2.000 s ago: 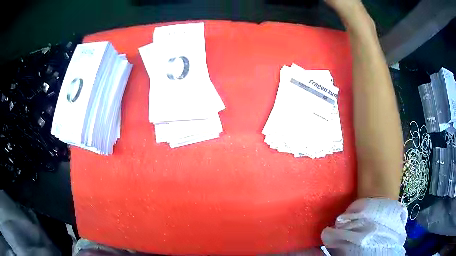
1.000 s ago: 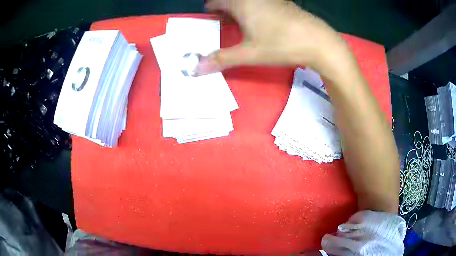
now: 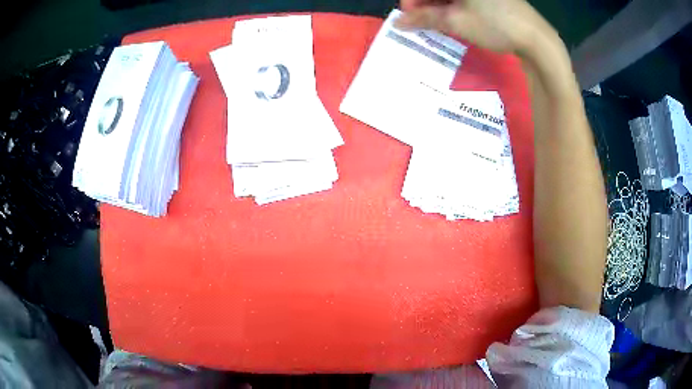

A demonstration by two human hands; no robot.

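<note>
My right hand (image 3: 467,21) reaches in from the right and grips the top edge of a white text leaflet (image 3: 402,83), tilted, at the far edge of the red mat (image 3: 265,289). The leaflet's lower right corner overlaps a fanned pile of text leaflets (image 3: 463,167). A loose pile of ring-picture leaflets (image 3: 269,125) lies centre-left. A thicker, leaning pile of ring-picture leaflets (image 3: 117,125) lies at the mat's left edge. My left hand is not in view.
Shiny black parts (image 3: 38,159) are heaped left of the mat. Cream rubber bands (image 3: 626,243) lie to the right, beside grey-white bundled leaflets (image 3: 668,144). A grey post (image 3: 630,42) stands at the far right.
My right hand was off the far edge, then passed over the centre-left ring-picture pile. It is now back to the right, holding a text leaflet beside the fanned pile.
</note>
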